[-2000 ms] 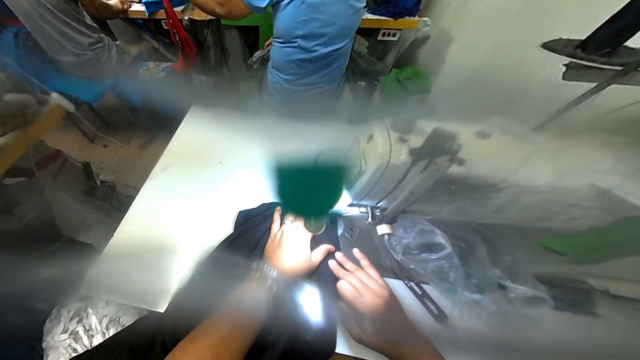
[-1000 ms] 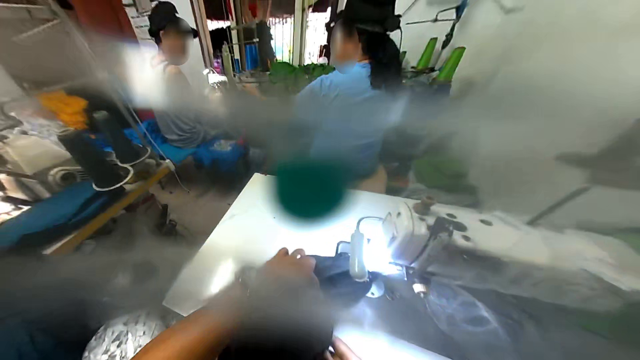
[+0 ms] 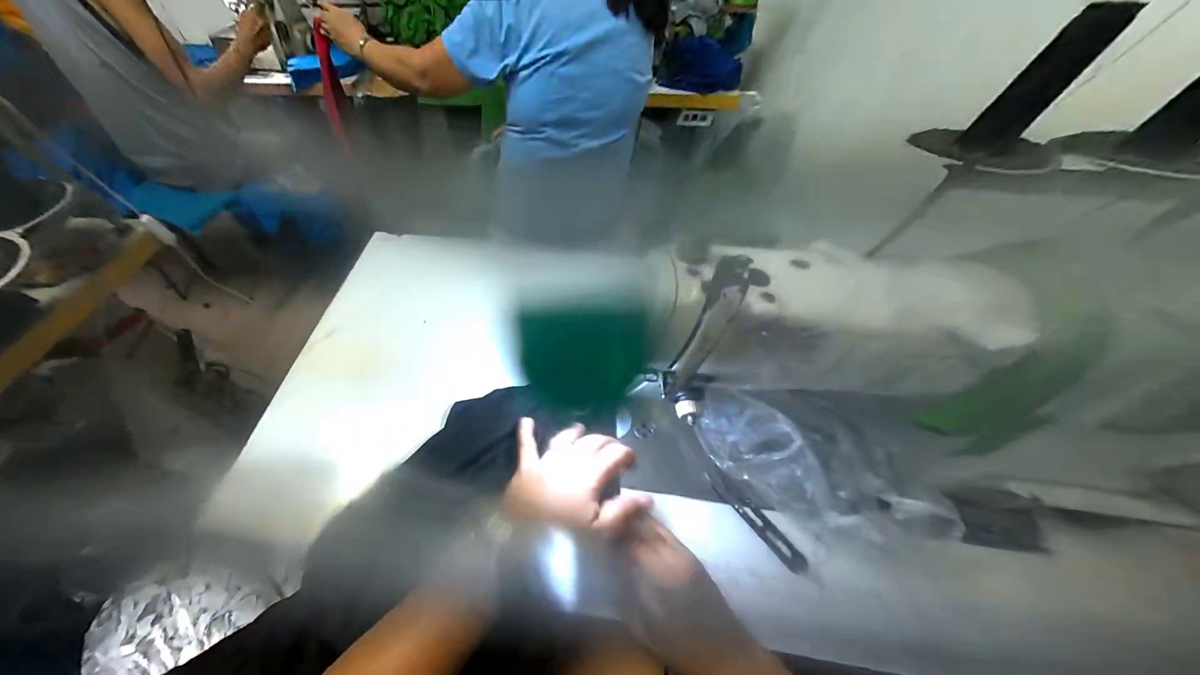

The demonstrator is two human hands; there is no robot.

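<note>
Black fabric lies on the white sewing table and runs down toward my lap. On the fabric, close to the needle area of a sewing machine, rests my left hand, its fingers bent and partly spread. My right hand is just below and to the right, its fingertips touching or nearly touching the left; its lower part is blurred. Whether either hand grips the cloth does not show. A blurred green shape hides the needle end of the machine.
Clear plastic and a slotted metal bar lie right of the hands. Dark thread cones stand at upper right. A person in a blue shirt and another in grey are at a table beyond. A silvery bundle sits lower left.
The view has tilted down again since one second ago. My right hand, mostly out of view then, now shows beside my left. The fabric's far edge lies left of the needle area.
</note>
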